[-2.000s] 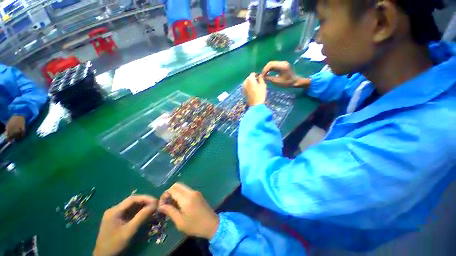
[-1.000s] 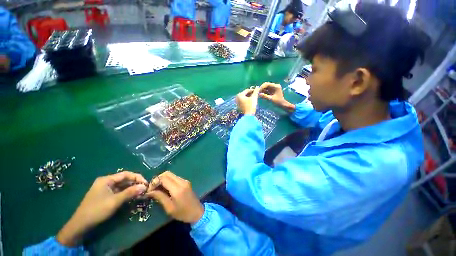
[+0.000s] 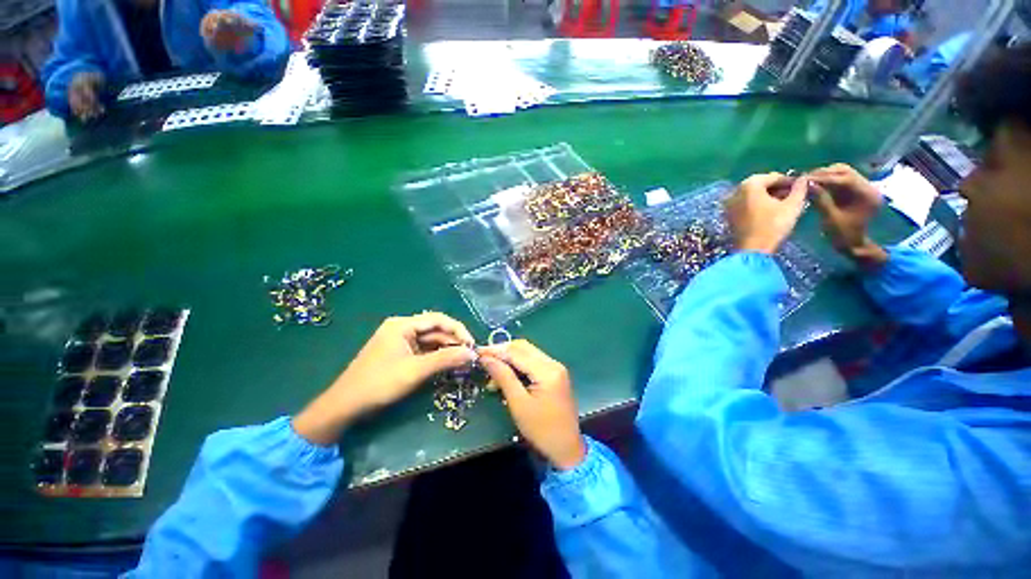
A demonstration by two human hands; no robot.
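Note:
My left hand (image 3: 396, 368) and my right hand (image 3: 537, 390) meet at the fingertips above the bench's front edge. They pinch a small ring-shaped part (image 3: 500, 336), whose pale loop stands up at my right fingertips. How the grip is shared is too small to tell exactly. A small loose pile of dark and gold parts (image 3: 455, 402) lies right under my hands. A second pile of similar parts (image 3: 305, 296) lies on the green surface, left of and beyond my hands.
A clear compartment tray (image 3: 452, 232) holds a copper-red and gold heap. Right of it, a neighbour's hands (image 3: 780, 209) work above a bluish tray (image 3: 707, 204). A card of dark parts (image 3: 113, 402) lies far left. Black trays (image 3: 357, 57) stand across the bench, near another person.
The view has turned left, so the trays and neighbour sit farther right and the card at far left shows. My hands stay together; a pale ring now shows at the fingertips.

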